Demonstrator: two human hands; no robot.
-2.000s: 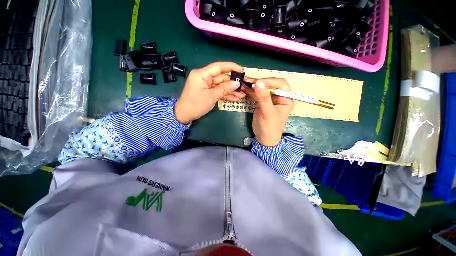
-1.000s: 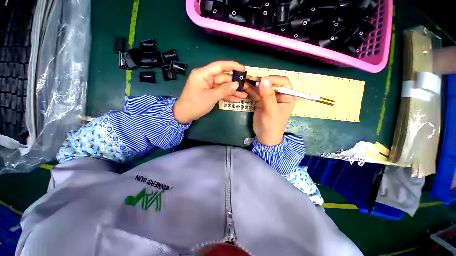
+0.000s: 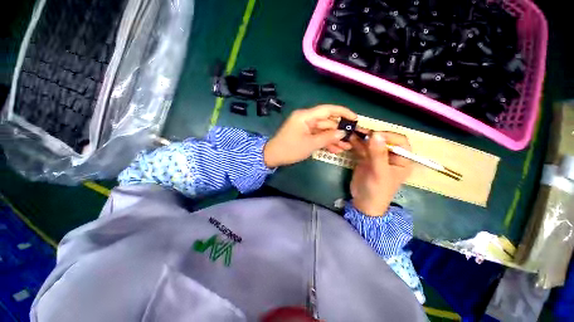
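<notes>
My left hand (image 3: 306,136) holds a small black plastic part (image 3: 347,127) between its fingertips; a small pale ring shows on its face. My right hand (image 3: 377,170) holds a slim pick-up tool (image 3: 423,161) like a pen, its pale shaft and gold-brown rear end pointing right. Its dark tip is at or close beside the part; contact cannot be told. Both hands are above a cream adhesive sheet (image 3: 459,165), whose left end shows rows of tiny marks (image 3: 333,157) and is partly hidden by the hands.
A loose pile of black parts (image 3: 247,91) lies left of the sheet. A pink basket (image 3: 403,94) full of black parts stands behind it. A bagged tray (image 3: 104,75) of black parts is at the left. A wrapped stack (image 3: 554,207) is at the right edge.
The view has turned and shifted, so the bench things appear further right and tilted, and more of the bagged tray shows. Both hands keep their hold on the part and tool.
</notes>
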